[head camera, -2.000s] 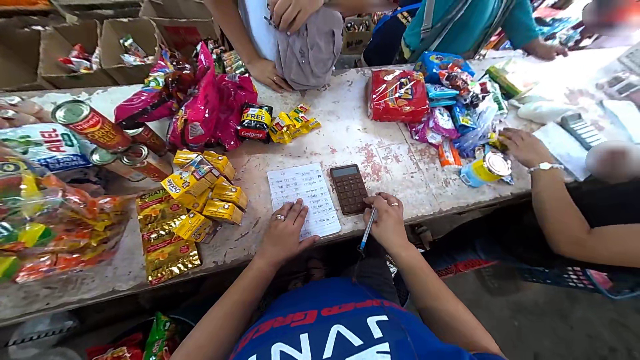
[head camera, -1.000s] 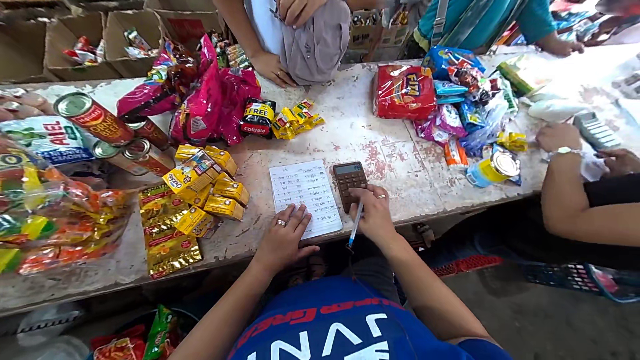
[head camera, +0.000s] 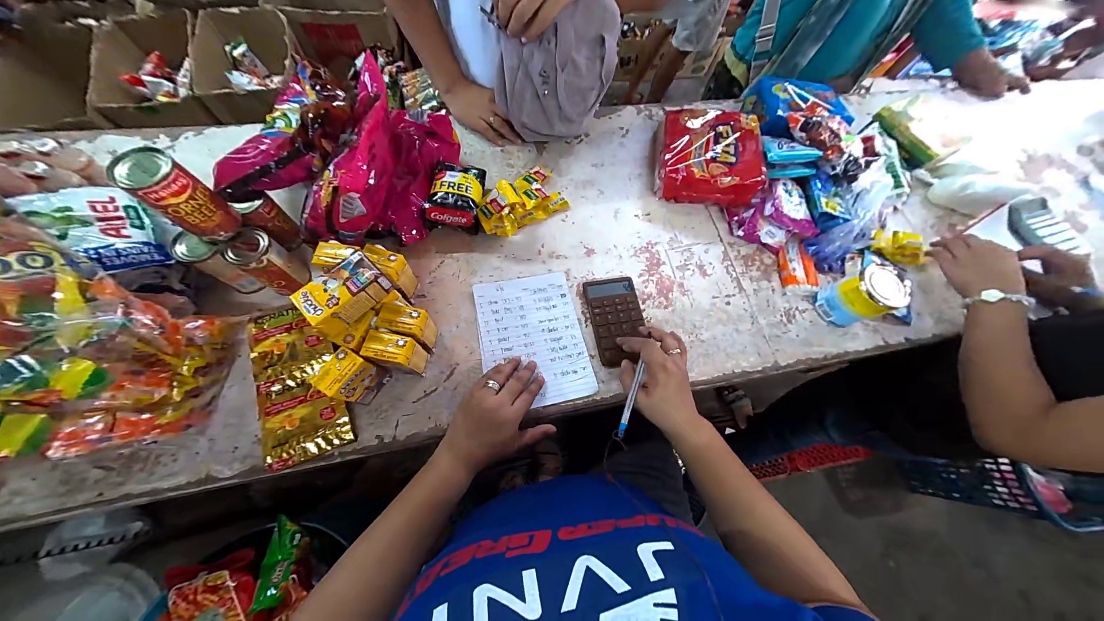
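Note:
My left hand lies with its fingers on the lower edge of a handwritten sheet of lined paper. A blue pen is held in my right hand, pointing down toward my body. Fingers of that hand touch the lower keys of a brown calculator, just right of the paper. Small yellow boxes are heaped left of the paper, beside gold sachets. Farther back are a black Colgate pack and small yellow packets.
Tins, pink bags and clear bags of snacks crowd the worn table's left. A red pack, mixed packets and a can stand at right. A person's hands are near another calculator. People stand across the table.
My right hand has moved from beside the calculator onto its lower keys, pen still held. The left hand stays on the paper. At right, the neighbouring person's hands have shifted.

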